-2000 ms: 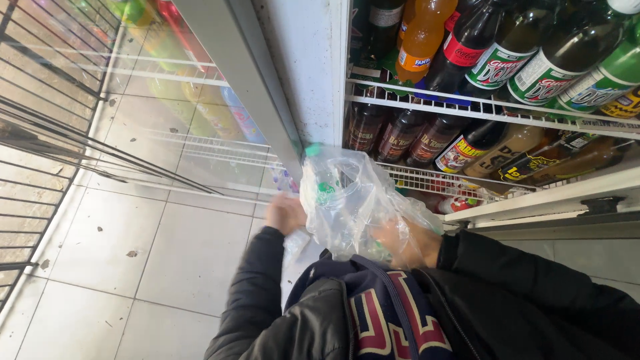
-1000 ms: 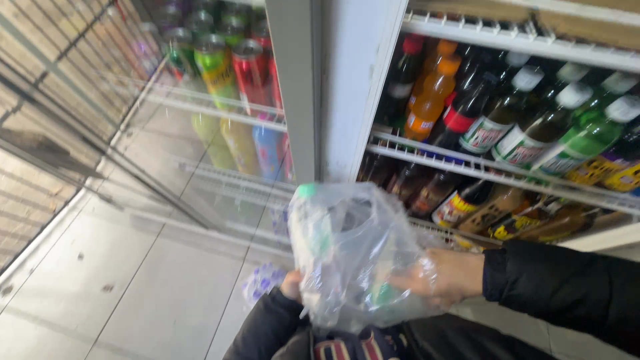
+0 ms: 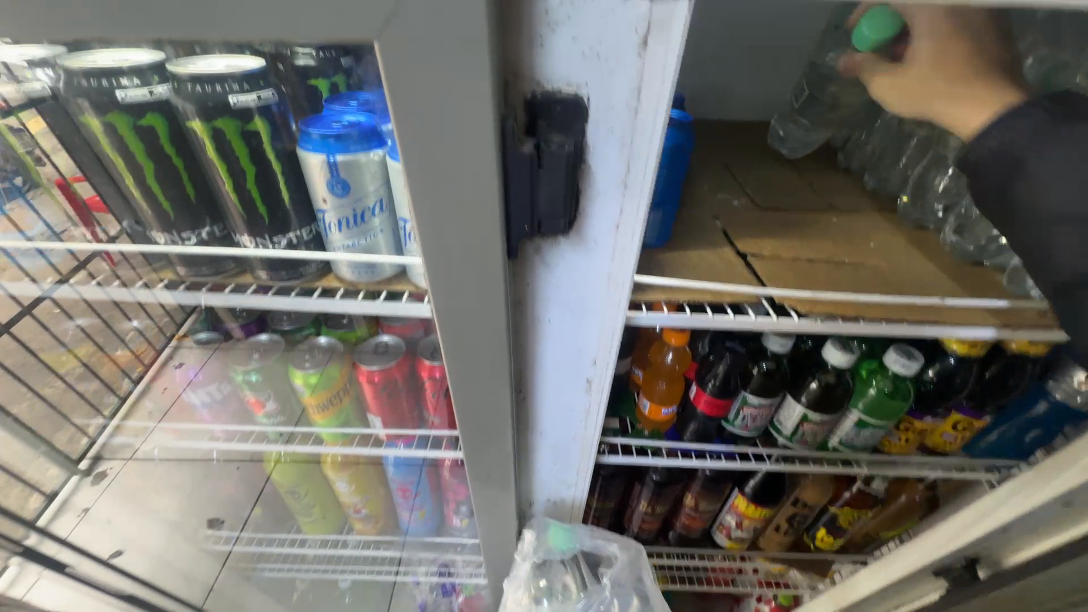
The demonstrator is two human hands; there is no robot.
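At the top right, my right hand [image 3: 943, 68] grips a clear plastic bottle [image 3: 803, 110] near its green cap, tilted above the upper shelf. More clear bottles [image 3: 926, 183] lie or stand close together beneath and behind that hand. A clear plastic bag [image 3: 586, 574] shows at the bottom centre, with a green-capped bottle inside it. My left hand is outside the view, so what it holds is hidden.
The upper shelf has a cardboard liner [image 3: 833, 246] and a blue container [image 3: 667, 174] at its left. Soft drink bottles [image 3: 807, 395] fill the racks below. A grey door frame [image 3: 450, 255] and glass with cans [image 3: 340, 183] behind it stand left. An open door edge [image 3: 960, 527] crosses lower right.
My right hand has left the plastic bag and is now up at the upper shelf, on a bottle. My left hand has gone out of sight. The view has tilted up.
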